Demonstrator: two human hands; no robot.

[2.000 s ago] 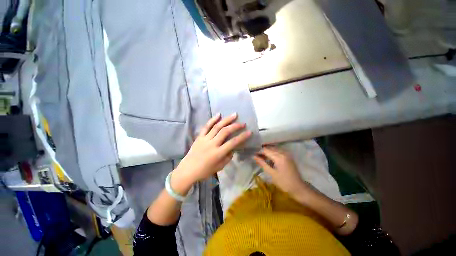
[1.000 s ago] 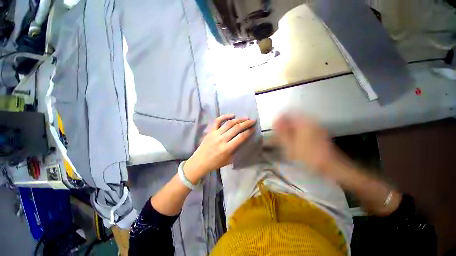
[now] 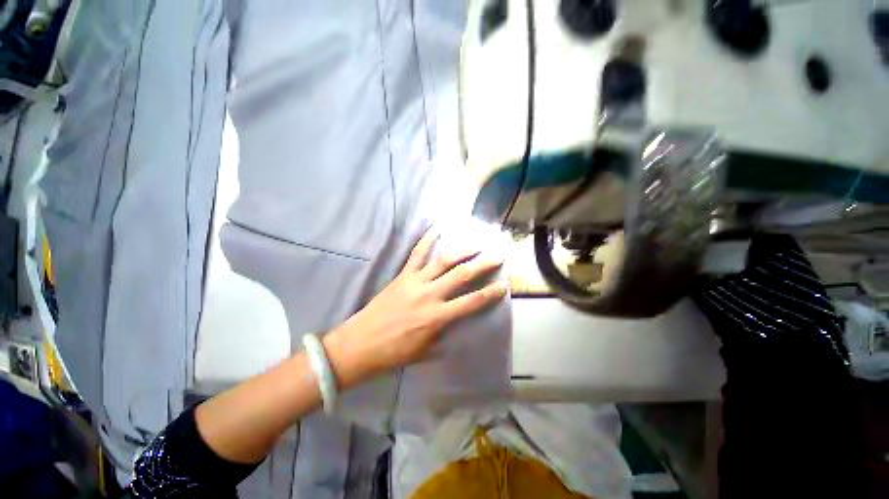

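The light-grey garment panel [image 3: 302,166] lies flat on the table, left of and running up to the sewing machine head [image 3: 575,107]. My left hand [image 3: 419,307] lies flat on the cloth with fingers spread, its fingertips close to the bright light at the needle area. A grey strip [image 3: 458,361] lies under and below the fingers, its lower end hanging over the table edge. My right hand is hidden behind the machine head; only its dark glittery sleeve [image 3: 780,312] shows at the right. The needle is lost in glare.
A pile of sewn grey panels [image 3: 146,195] lies to the left and hangs over the table's front edge. A shiny wrapped upright piece [image 3: 677,210] and a dark curved part [image 3: 604,297] stand out from the machine head. White tabletop [image 3: 614,351] shows below it.
My right hand has moved from the cloth near my lap to behind the machine head. The view has shifted, so the head fills the upper right. My left hand has stayed on the cloth.
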